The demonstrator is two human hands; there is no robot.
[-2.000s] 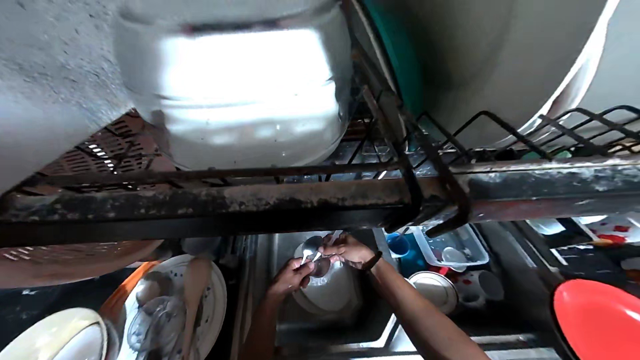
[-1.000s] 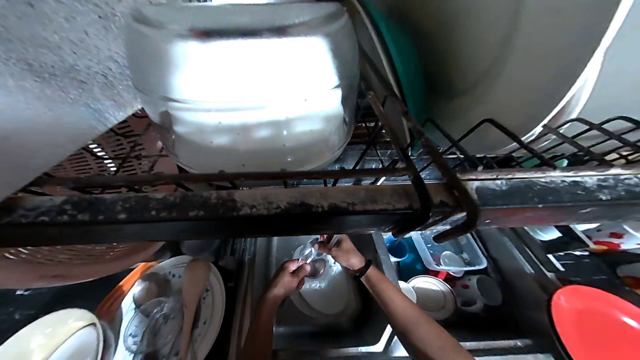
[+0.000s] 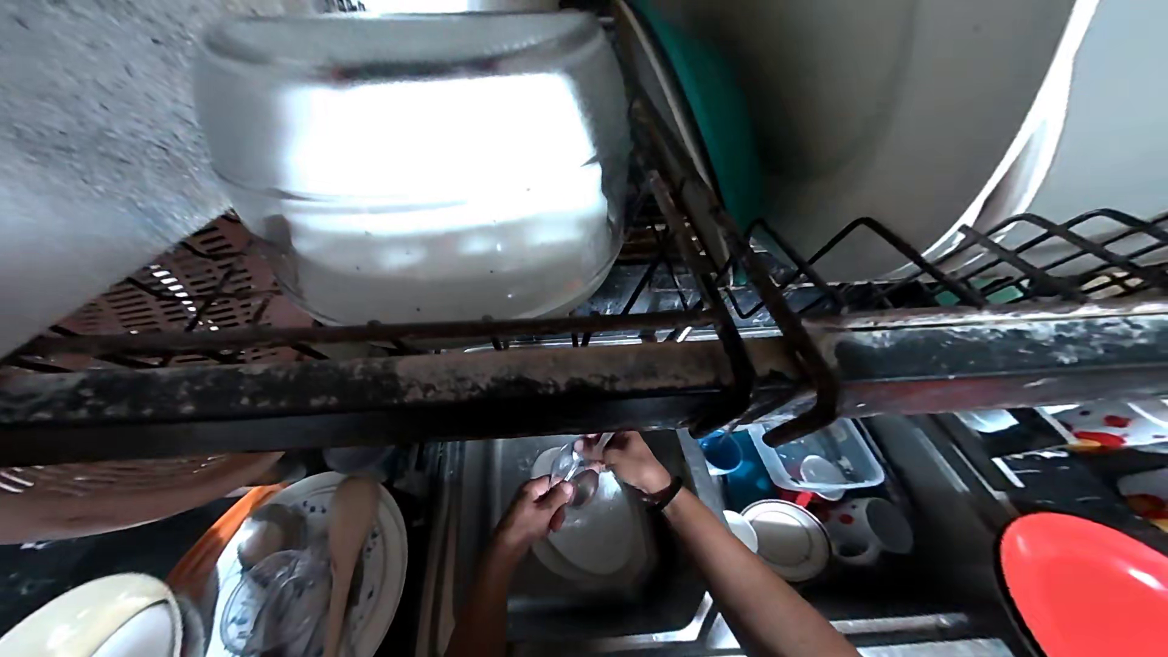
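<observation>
Over a metal sink basin [image 3: 671, 602], my left hand [image 3: 537, 513] holds a metal spoon [image 3: 582, 487] whose bowl faces up beside the thumb. My right hand [image 3: 633, 464], with a dark band at the wrist, is closed around small shiny items at the spoons' upper end. A clear, glossy piece [image 3: 566, 462], perhaps a plastic spoon, lies between the two hands; its exact kind cannot be told. Below the hands, white plates [image 3: 593, 538] rest in the basin. The rack's front rail partly hides the fingers of my right hand.
A rusty rack rail [image 3: 392, 388] crosses above the hands, bearing a large glass jar [image 3: 411, 182]. Left of the sink, a plate [image 3: 394, 547] holds a wooden spoon [image 3: 349, 529]. To the right are a clear plastic container [image 3: 867, 465], a spotted mug [image 3: 867, 529] and a red plate [image 3: 1086, 584].
</observation>
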